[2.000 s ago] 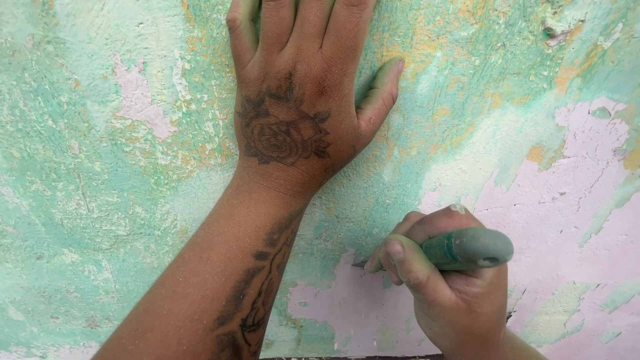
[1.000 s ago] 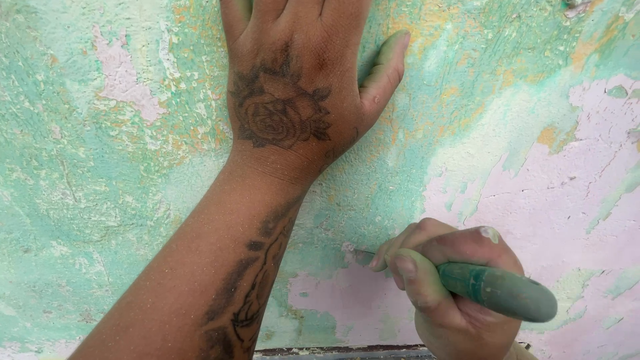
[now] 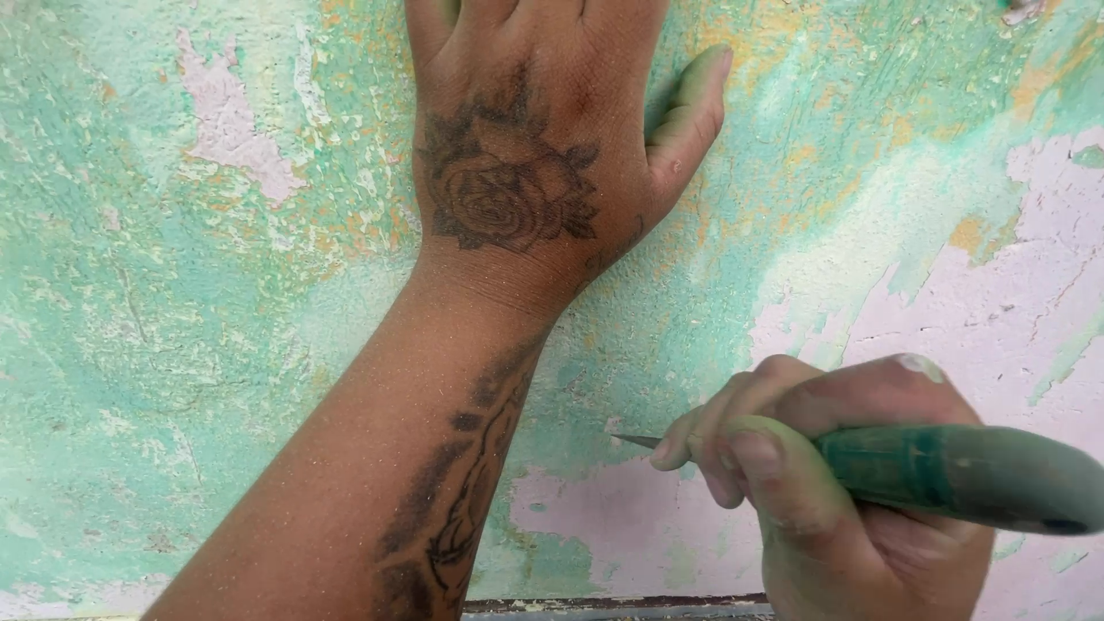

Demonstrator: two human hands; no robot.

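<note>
My left hand point(image 3: 535, 129) lies palm down on a painted wall surface point(image 3: 172, 371) with worn green, yellow and pale pink layers; its fingertips are out of view at the top. To its lower right, my right hand point(image 3: 828, 483) grips a tool with a thick green and grey handle point(image 3: 957, 474). The thin pointed metal tip point(image 3: 636, 440) sticks out past my fingers and meets the green paint, just above a bare pink patch point(image 3: 621, 517). My fingers hide the middle of the tool, so its exact kind cannot be told.
A larger pink patch point(image 3: 949, 319) with ragged paint edges spreads at the right. A smaller one point(image 3: 228, 121) shows at the upper left. A dark narrow edge point(image 3: 621, 604) runs along the bottom.
My right hand has turned, and the handle's rear end has swung lower and to the right. The tip stays near the upper edge of the lower pink patch. My left hand stays on the surface.
</note>
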